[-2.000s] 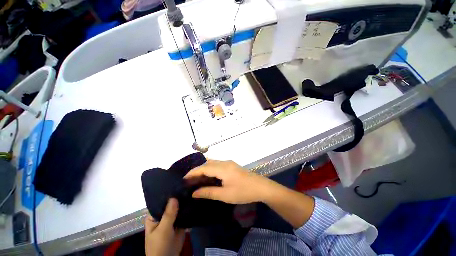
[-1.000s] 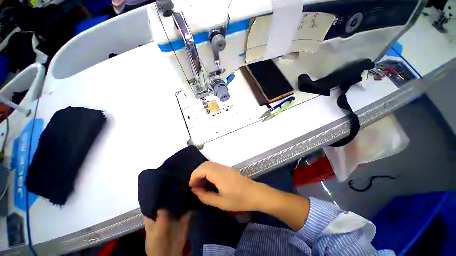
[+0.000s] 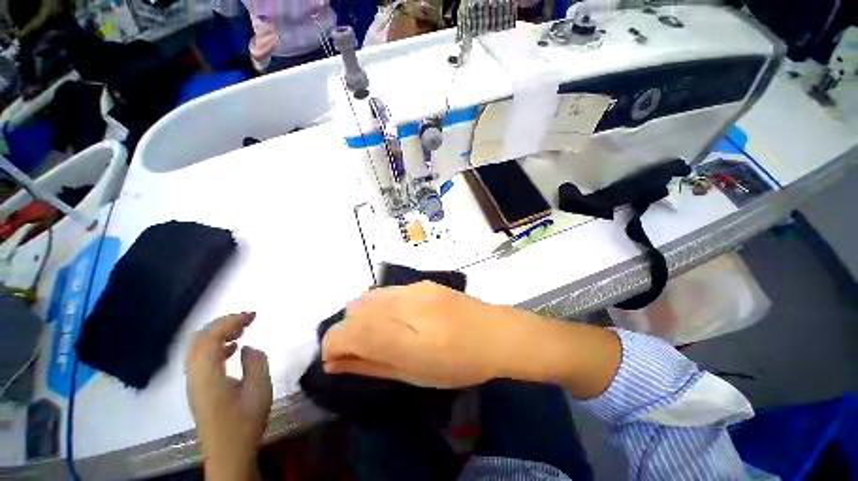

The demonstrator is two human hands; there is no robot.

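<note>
A black fabric piece (image 3: 423, 275) lies at the table's front edge, in front of the needle plate (image 3: 405, 246), mostly hidden by my right hand. My right hand (image 3: 405, 333) is on the fabric with its fingers curled onto it. My left hand (image 3: 229, 380) is off the fabric to its left, fingers apart and empty. A thick black stack of cut pieces (image 3: 155, 296) lies on the table at the left. The presser foot area (image 3: 409, 199) has an orange piece beside it, with no fabric under it.
The white sewing machine (image 3: 452, 99) stands at the back. Right of the needle are a dark rectangle (image 3: 513, 193) and a green-yellow pen-like item (image 3: 529, 235). A black strip (image 3: 649, 254) hangs over the front edge. A parts tray (image 3: 729, 178) is far right. A person's pink-clad part (image 3: 287, 28) shows behind.
My left hand has let go of the black fabric and moved left, opening. My right hand has turned over the fabric. The view has tilted up, showing more of the machine's top.
</note>
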